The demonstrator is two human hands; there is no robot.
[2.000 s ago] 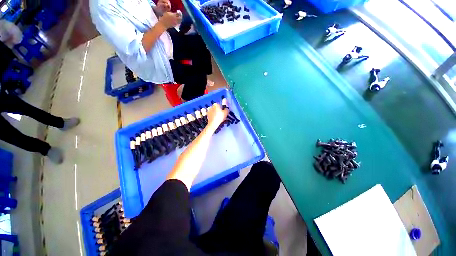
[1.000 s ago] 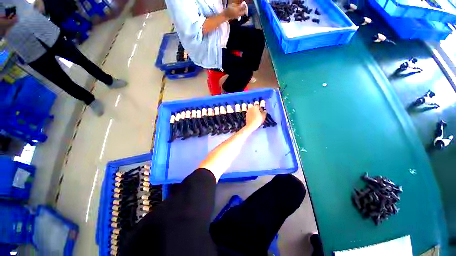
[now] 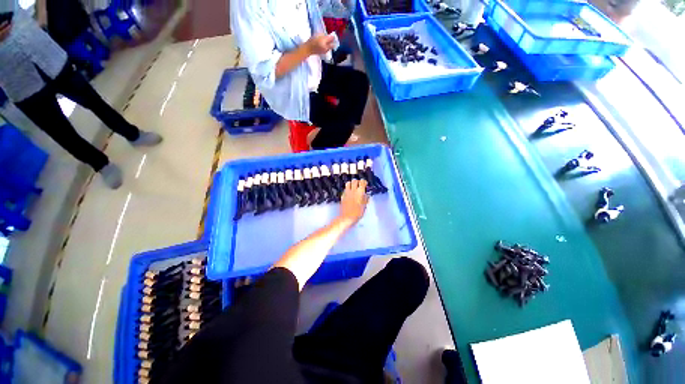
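A blue tray (image 3: 319,259) with a pale inside lies at my left beside the bench. One row of black figure bodies with beige ends (image 3: 300,187) lies side by side along its far part. My left hand (image 3: 354,201) is low over the tray at the right part of the row, its fingers at the black lower parts of the figures. The fingertips are small and blurred, so I cannot tell whether they grip one. My right hand is not in view.
Small dark parts (image 3: 518,271) lie heaped on the green bench (image 3: 481,187), near white paper (image 3: 529,356) and tan card (image 3: 605,360). Black-and-white figures (image 3: 582,163) lie spaced on the belt. Another blue tray (image 3: 124,315) stands lower left. A seated person (image 3: 282,60) works beyond; another person stands left.
My left hand has drawn back from the beige ends towards the black lower parts of the figures. The view has shifted, showing more of the far bench and, compared with one second ago, more white paper.
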